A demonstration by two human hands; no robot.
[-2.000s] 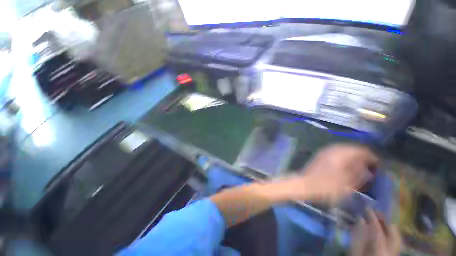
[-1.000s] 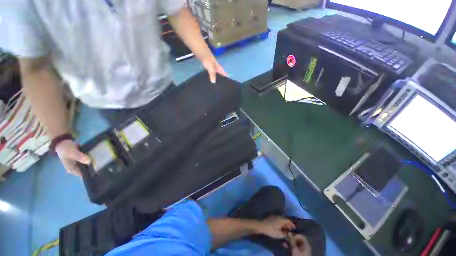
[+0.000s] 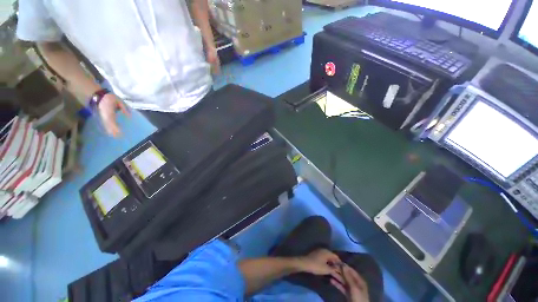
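Observation:
My left hand [image 3: 322, 262] and my right hand [image 3: 352, 283] rest together over my lap at the bottom centre. Their fingers touch around something small and dark that I cannot make out. At the left, a black phone tray [image 3: 206, 127] lies at an angle on other stacked black trays. Two phones with yellow-edged white labels, the left one [image 3: 110, 194] and the right one [image 3: 147, 163], sit in its slots. On the green bench at the right, a dark phone [image 3: 437, 187] lies on a silver-edged coupler plate [image 3: 433, 227].
Another person [image 3: 141, 53] stands behind the trays. The bench [image 3: 354, 153] holds a computer tower [image 3: 368, 76], a keyboard [image 3: 422, 50], a tester with a bright screen [image 3: 495, 138], a mouse [image 3: 476, 259] and a thin black cable [image 3: 336, 194] over its edge. Cartons [image 3: 259, 23] stand behind.
The other person's hands have let go of the black tray and drawn back from it. The tray now lies on the stack, slightly lower left. My hands stay together over my lap.

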